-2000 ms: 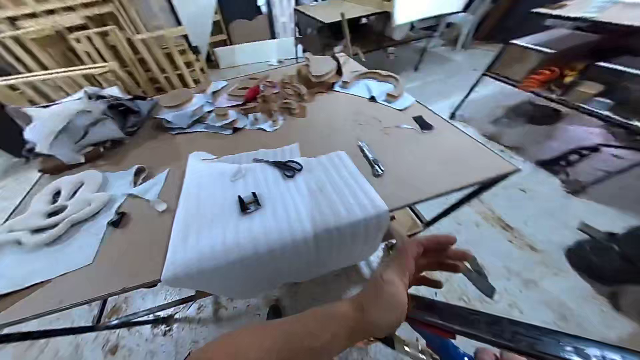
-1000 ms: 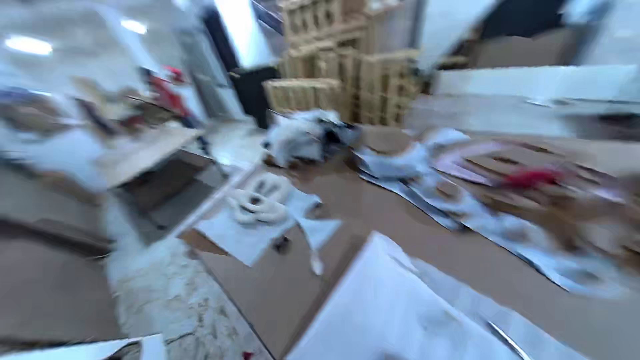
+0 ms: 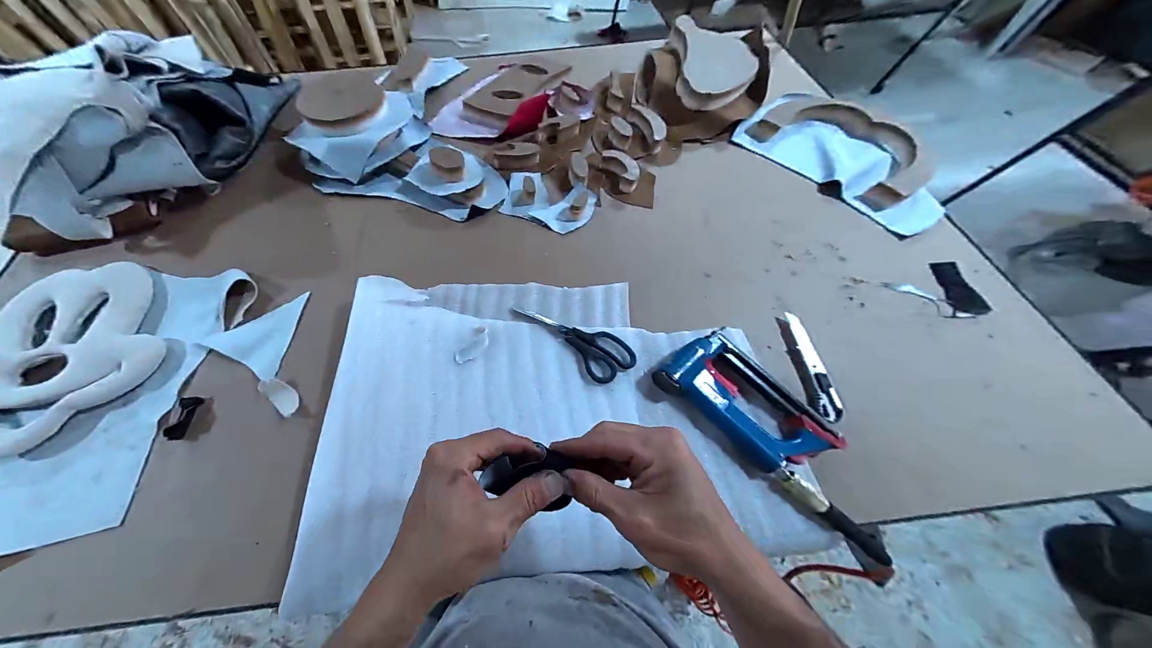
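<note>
Both hands meet over the near part of a white foam sheet (image 3: 405,396). My left hand (image 3: 477,504) and my right hand (image 3: 648,495) pinch a small black piece (image 3: 513,470) between thumbs and fingers; its exact kind is partly hidden. Beyond them, black-handled scissors (image 3: 594,349) lie on the foam with their blades toward the upper left. To the right rests a blue pneumatic staple gun (image 3: 729,409) with red parts and a hose fitting. A utility knife (image 3: 814,373) lies just beyond it on the brown tabletop.
Padded board cutouts (image 3: 486,171) with pale fabric cover the table's back. A cloth heap (image 3: 135,135) sits back left, above a padded, looped shape (image 3: 81,351) on fabric. A black scrap (image 3: 959,288) lies right. An orange coiled hose (image 3: 700,601) hangs by the front edge.
The view has swung left and back. Both hands now hold the small black piece; two seconds ago an open hand was reaching right and a black piece lay on the foam. The staple gun now rests on the foam.
</note>
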